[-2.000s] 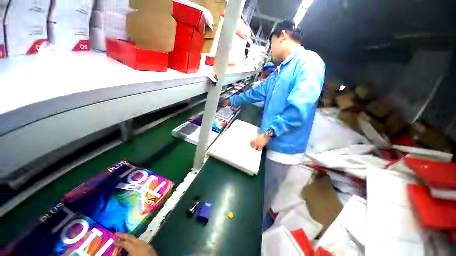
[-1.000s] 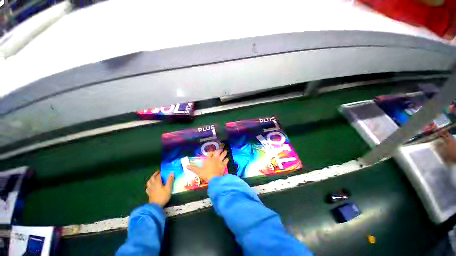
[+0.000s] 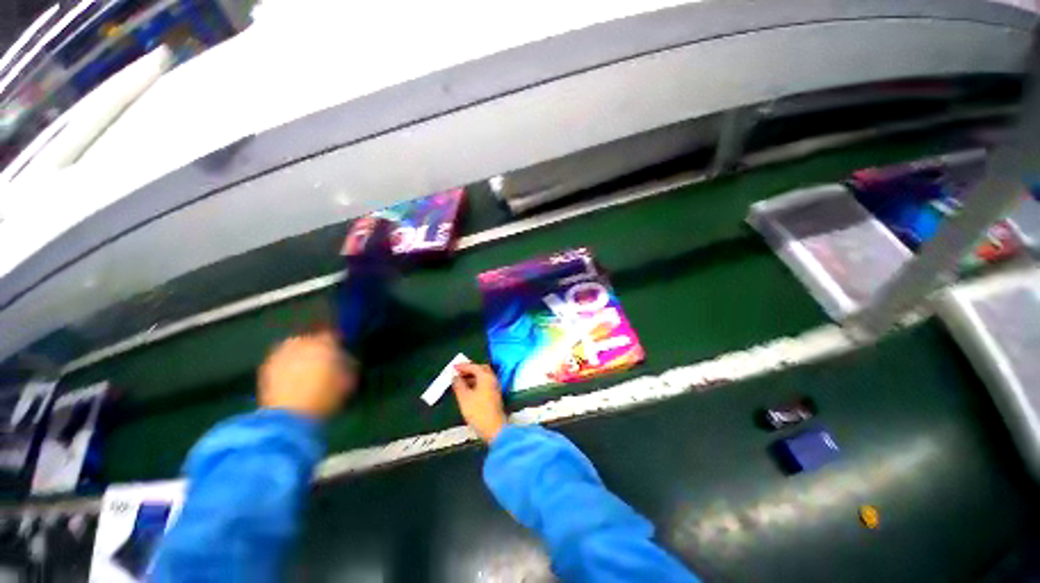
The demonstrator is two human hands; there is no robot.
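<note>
My left hand [image 3: 306,374] is blurred over the belt, holding a dark, blurred retail box [image 3: 365,298] seen nearly edge-on; its exact grip is unclear. My right hand [image 3: 479,396] pinches a small white label [image 3: 445,379] between its fingertips, above the belt. A swirl-printed retail box [image 3: 559,321] lies flat on the green belt, just beyond and to the right of my right hand, with its print up.
A spare swirl box [image 3: 424,223] sits on the far ledge. White-faced boxes [image 3: 135,526] are at left. A pale tray [image 3: 823,245] and another swirl box [image 3: 912,205] lie right, by a post. A dark blue block [image 3: 807,450], black object [image 3: 787,413] and yellow disc [image 3: 869,517] lie on the bench.
The left of the two swirl boxes has left its flat place and is tilted up at my left hand. My right hand has come off it and now holds the white label.
</note>
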